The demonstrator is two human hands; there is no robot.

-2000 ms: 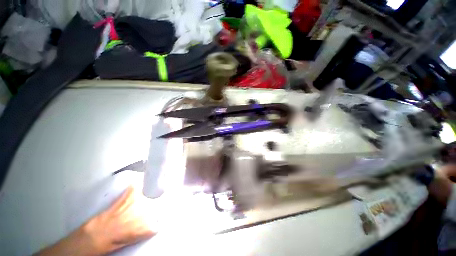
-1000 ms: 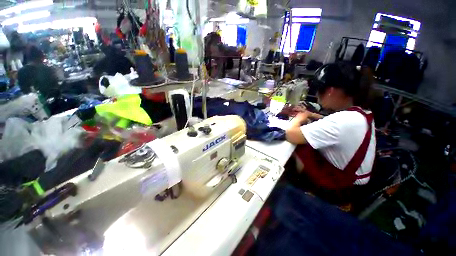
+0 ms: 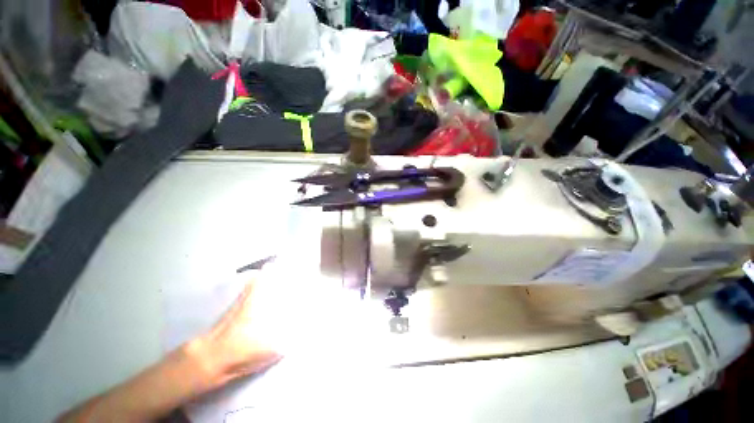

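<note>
My left hand reaches in from the lower left and lies on the white table beside the needle area. Its fingertips are lost in the lamp glare, so its grip is unclear. A pale, flat piece shows faintly beneath and beside it, with a small dark pointed shape above the fingers. The cream sewing machine stands to the right of the hand; its presser foot area is washed out. Thread snips with dark blades and a purple-blue and brown handle lie on the machine head. My right hand is not in view.
A long dark grey strip panel curves down the table's left side. Behind the table lie dark pieces tied with neon green, a neon yellow-green cloth and red plastic. A tan post stands behind the snips.
The view has swung back from the machine's right end and a seated person to the needle end. My left hand, out of view one second ago, shows again, placed much as two seconds ago.
</note>
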